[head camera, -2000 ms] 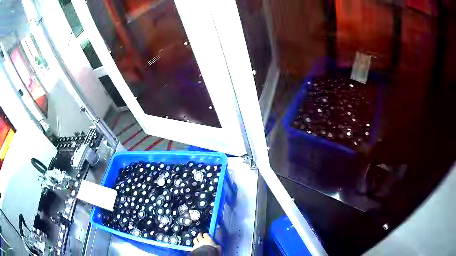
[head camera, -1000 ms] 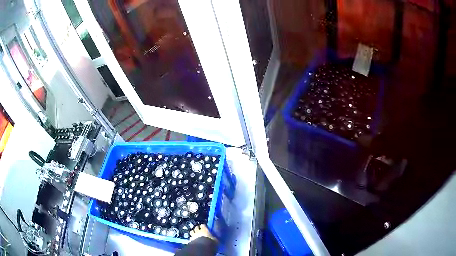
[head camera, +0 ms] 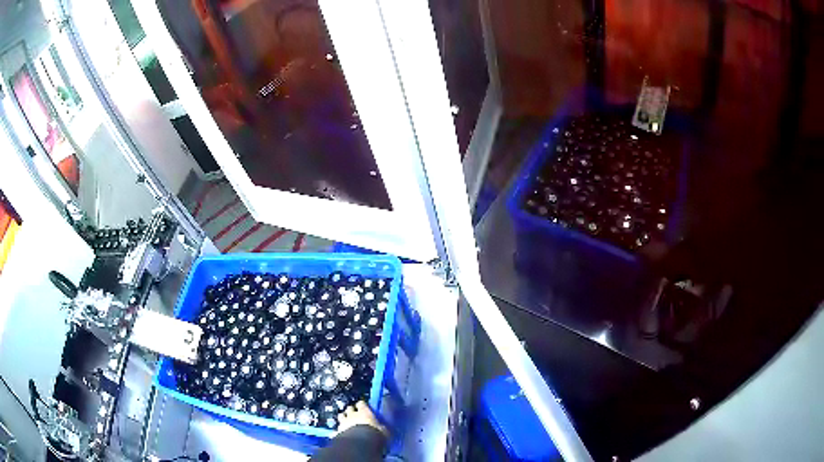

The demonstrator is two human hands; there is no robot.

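A blue bin (head camera: 287, 264) full of small round black parts (head camera: 271, 347) stands on the metal table. One hand, which looks like my left hand (head camera: 358, 418), is small at the bottom, at the bin's near right corner. Its fingers curl over the rim by the parts; the sleeve hides the near edge. A white card (head camera: 163, 334) lies over the bin's left rim, with dark marks or small parts at its inner end. My right hand is not in view.
Machine fixtures and a track (head camera: 113, 347) run along the left. A white-framed guard door (head camera: 425, 171) with dark red tinted windows stands behind and right, reflecting the bin. A blue container (head camera: 515, 417) is at the lower right, beyond the door frame.
The view has shifted slightly, so the bin sits a little higher and further left. The hand stays at the bin's corner, with more sleeve showing. Dark marks now show on the card.
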